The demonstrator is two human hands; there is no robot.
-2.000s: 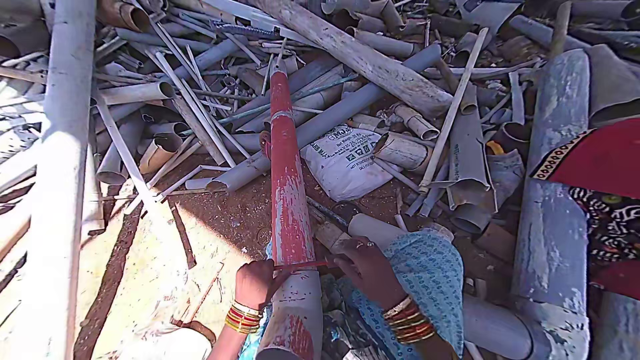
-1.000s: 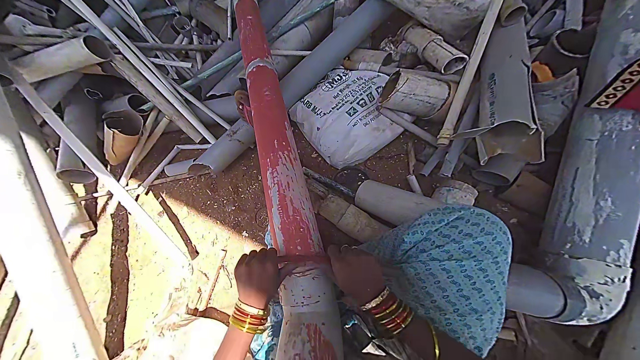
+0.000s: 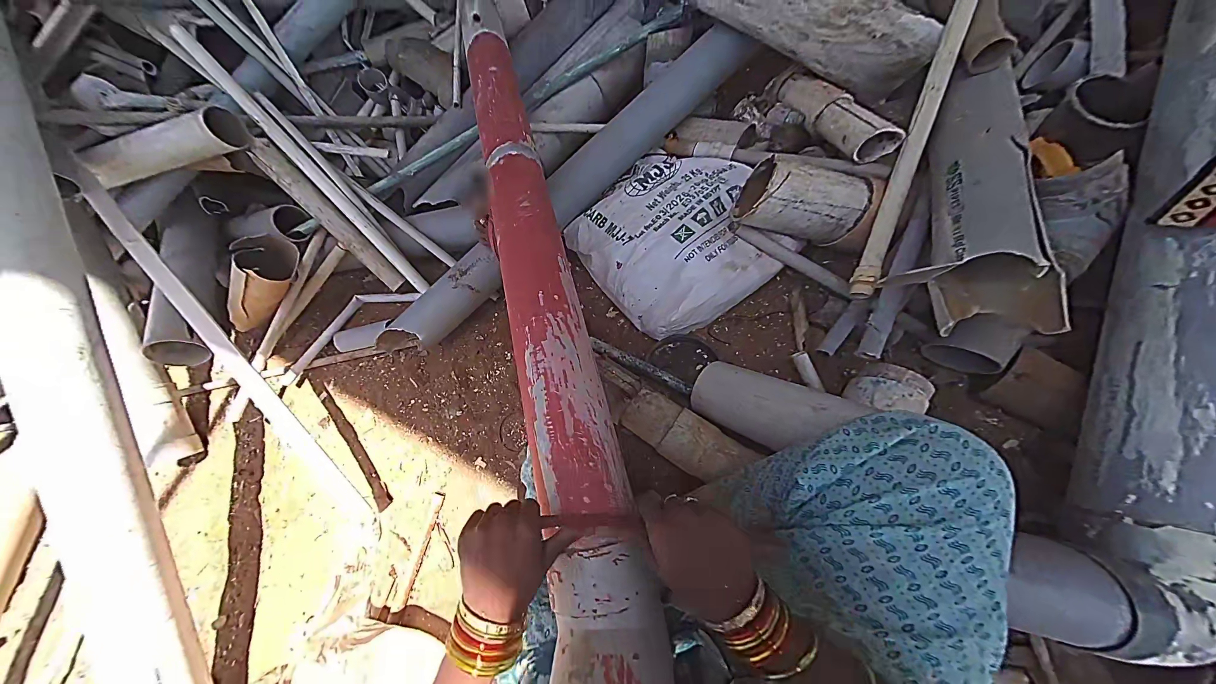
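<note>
A long pipe (image 3: 546, 275), coated red with worn grey patches, runs from the top centre down between my hands. Below them its surface is mostly bare grey with red traces. My left hand (image 3: 502, 560) and my right hand (image 3: 698, 556) are closed at either side of the pipe, each on one end of a thin, dark reddish strip or blade (image 3: 594, 521) lying across it. What the strip is made of cannot be told. Bangles circle both wrists. Patterned blue cloth (image 3: 874, 532) covers my knee at the right of the pipe.
Grey and white pipe pieces lie heaped across the back, with a printed white sack (image 3: 665, 247) among them. A large grey pipe (image 3: 1140, 380) stands at the right edge, joined to a lower one (image 3: 1064, 594). A long pale pipe (image 3: 66, 427) runs down the left side.
Two seconds ago my hands were at a red part of the pipe, with red on both sides; now bare grey shows just below them. The view has moved closer. Both hands keep hold of the strip.
</note>
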